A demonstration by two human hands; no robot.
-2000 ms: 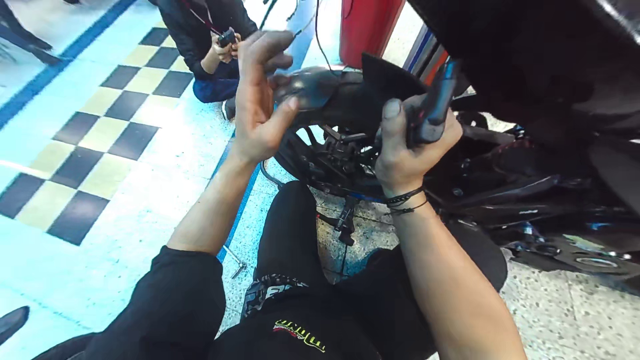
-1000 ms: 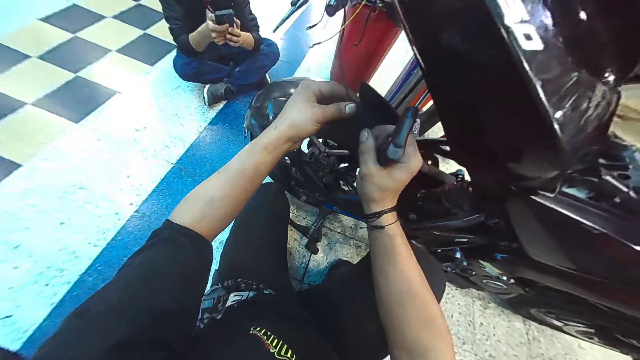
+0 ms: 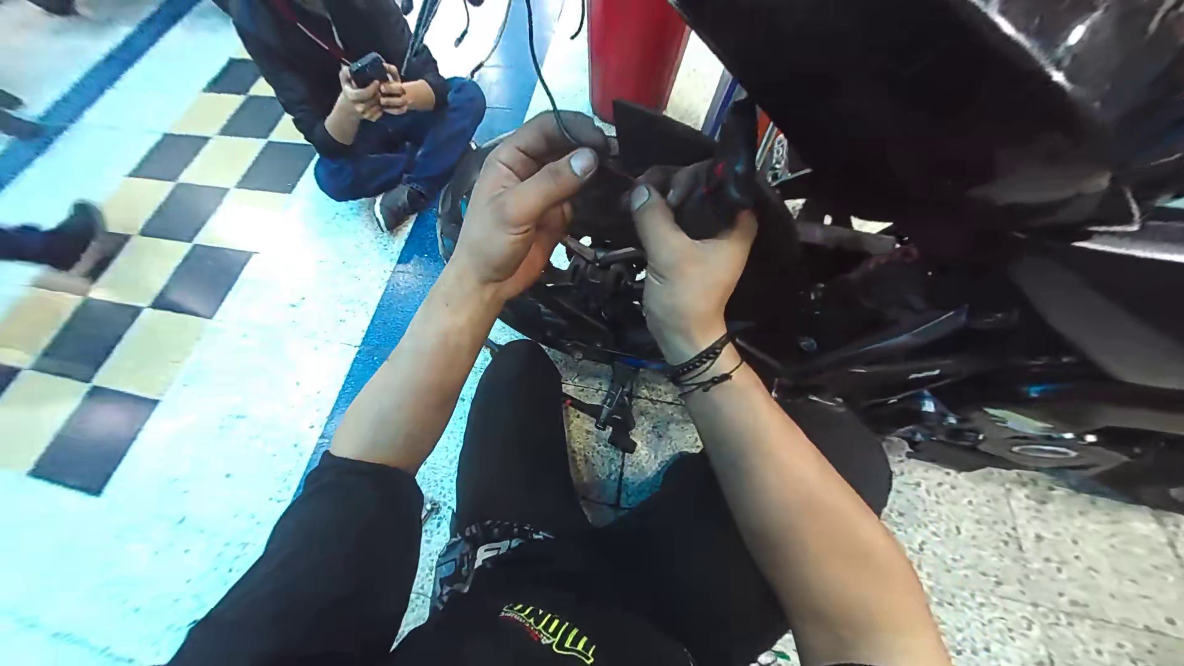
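My left hand [image 3: 523, 203] pinches a thin dark cable [image 3: 546, 83] between thumb and fingers; the cable runs up out of view. A thin reddish wire [image 3: 618, 173] spans the small gap to my right hand [image 3: 694, 245]. That hand is closed around a black object [image 3: 735, 162], whose kind I cannot tell, with the thumb toward the left hand. Both hands are over the wheel [image 3: 555, 319] and black fender parts of a motorcycle [image 3: 925, 277]. A dark pointed panel [image 3: 657, 134] stands just behind my fingers.
A person [image 3: 370, 102] sits cross-legged on the floor ahead, holding a phone [image 3: 368, 69]. A red container [image 3: 638, 55] stands beyond the wheel. Black bodywork overhangs at the right. A small dark metal part [image 3: 618, 407] is between my legs, and another person's shoe [image 3: 79, 231] is at far left.
My left hand, raised with spread fingers two seconds ago, is now pinched on the cable close to my right hand. The right hand keeps the black object. The view has shifted.
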